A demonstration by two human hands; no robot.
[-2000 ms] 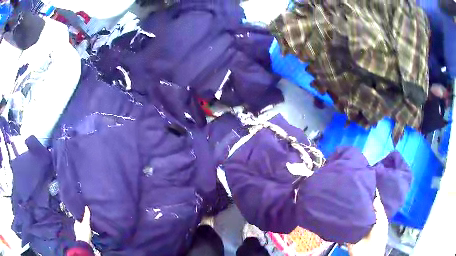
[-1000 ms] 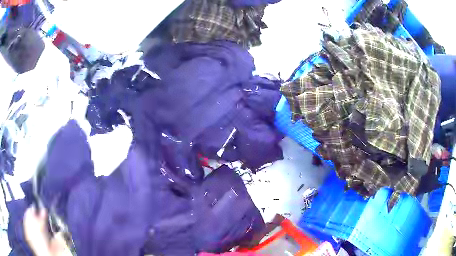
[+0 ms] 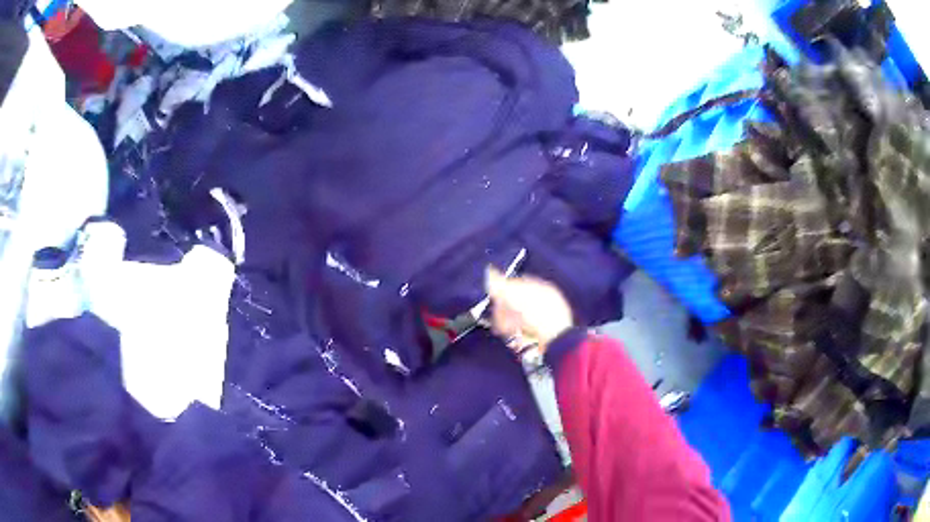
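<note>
A big heap of navy cloth (image 3: 408,173) with pale frayed edges fills the middle. My right hand (image 3: 532,309), in a maroon sleeve, lies over its right part. Its fingertips are at a thin pale strip (image 3: 507,277); the hand is blurred and I cannot tell whether it grips. White patches (image 3: 178,326) lie on navy pieces at the left. A small skin-toned patch (image 3: 107,512) at the bottom left edge may be my left hand, mostly hidden by cloth or cut off.
Plaid garments (image 3: 765,229) lie heaped over a blue crate (image 3: 663,229) at the right. More blue plastic (image 3: 729,418) is below. A red-orange edge (image 3: 571,512) shows at the bottom. A white surface (image 3: 51,173) is at the left.
The rounded navy bundle with the twisted pale strip, held two seconds ago, is out of view. My right hand has come in over the heap. White patches now show at left.
</note>
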